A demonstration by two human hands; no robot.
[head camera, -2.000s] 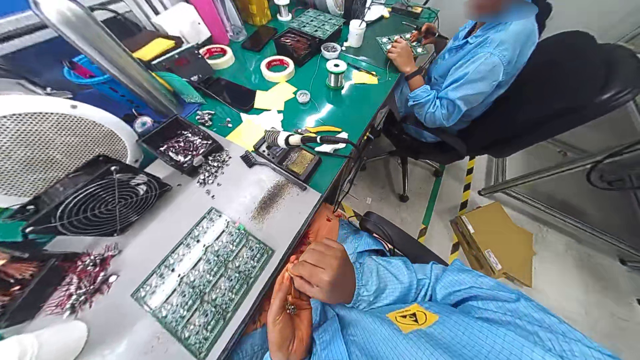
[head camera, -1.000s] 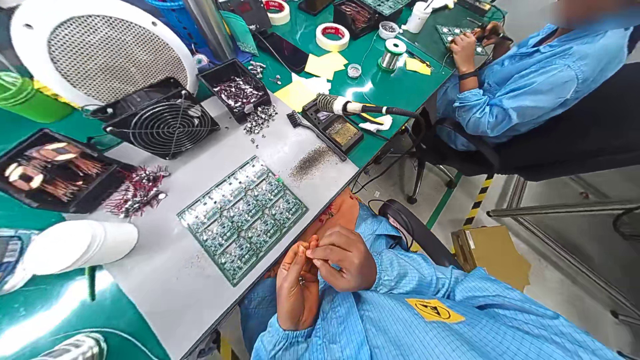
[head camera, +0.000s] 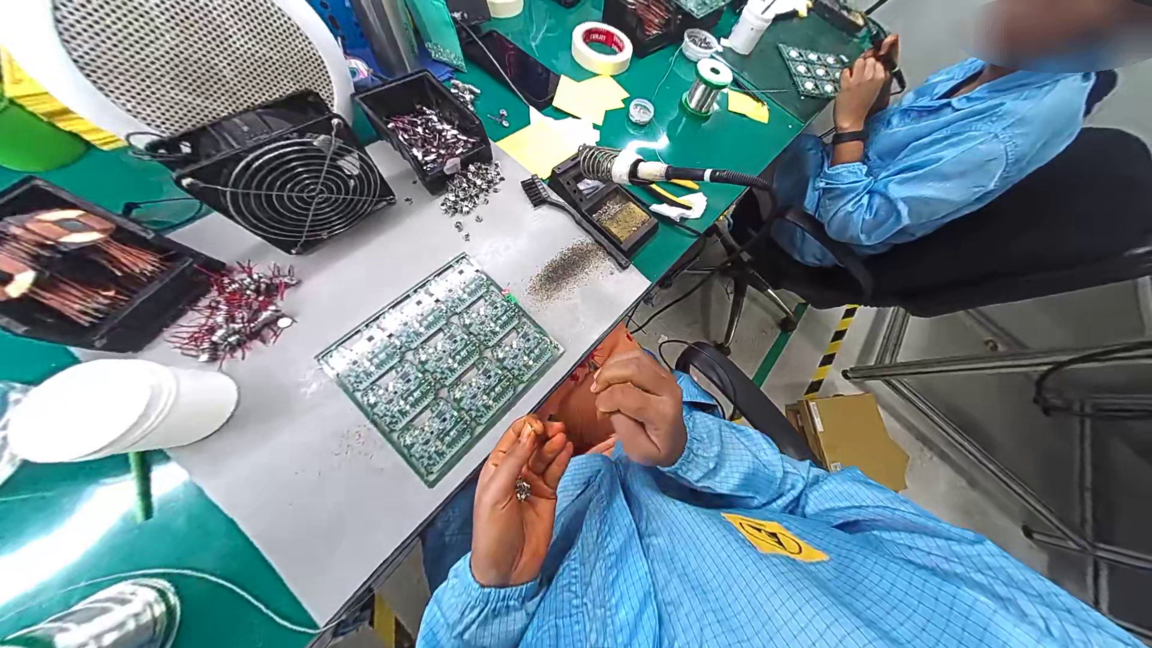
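My left hand [head camera: 520,504] is palm up in front of the bench edge, fingers curled, with a few small metal components [head camera: 522,490] lying in the palm. Close on its right, my right hand [head camera: 639,405] has its fingers bent together; whether something small is pinched between them cannot be made out. The two hands are apart. A green panel of printed circuit boards [head camera: 441,369] lies flat on the grey mat, just beyond my left hand. Past the panel are a heap of small metal components [head camera: 472,187] and a black bin of components [head camera: 427,133].
A soldering iron [head camera: 648,169] rests in its coil stand, beside a black brush [head camera: 576,220]. A black fan [head camera: 297,184], red-wired parts [head camera: 236,310] and a white tub [head camera: 117,409] stand left. A co-worker's hand [head camera: 862,90] holds another board at the upper right.
My hands were together before; now the right hand is drawn away from the left, whose palm shows more openly. The view has shifted.
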